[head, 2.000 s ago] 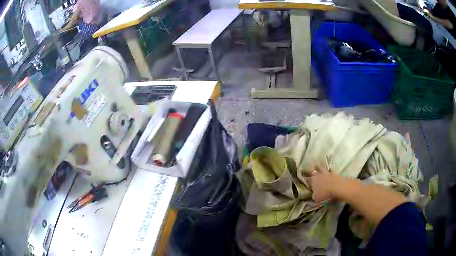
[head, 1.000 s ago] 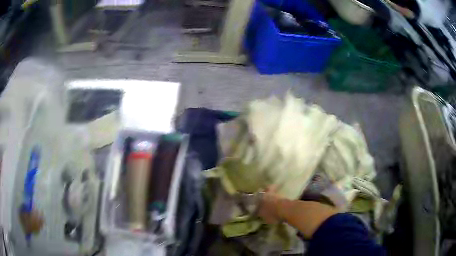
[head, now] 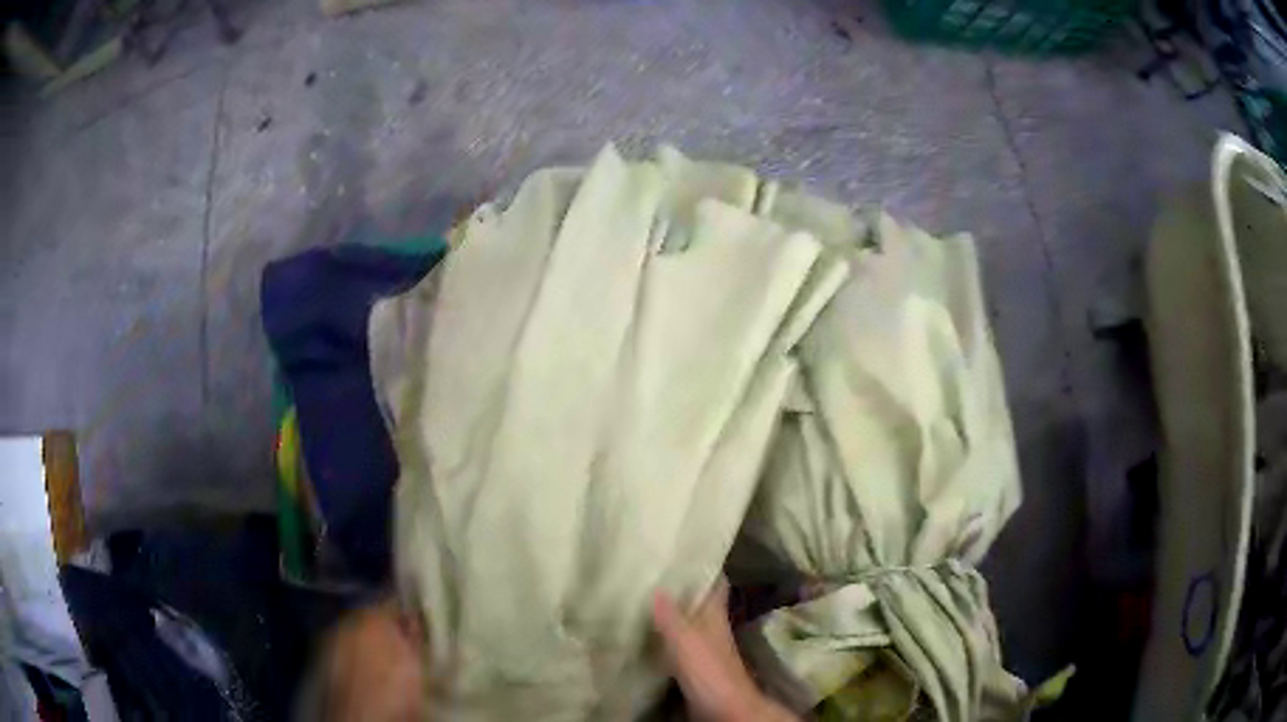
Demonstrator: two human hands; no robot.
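A thick layered stack of pale green cloth pieces [head: 593, 409] fills the middle of the view. My left hand [head: 370, 666] is at its lower left edge, blurred and cut off by the frame's bottom. My right hand [head: 706, 656] is at its lower right edge, thumb on top of the cloth and the other fingers hidden. Both hands grip the stack. A second pale green bundle [head: 917, 423] lies just to the right, cinched by a cloth tie [head: 882, 576]. A bit of yellow-green cloth shows below the tie.
Navy cloth [head: 332, 367] lies left of the stack. A white table corner with a tan edge [head: 64, 494] is at lower left, with dark material [head: 198, 607] beside it. A cream trough [head: 1200, 423] stands at right. A green crate [head: 1009, 21] is at the top on the grey floor.
The view has turned down and right, so the sewing machine and blue crate are out of view. A second hand now shows, and both hold the pale stack. The khaki pieces gripped earlier are no longer visible.
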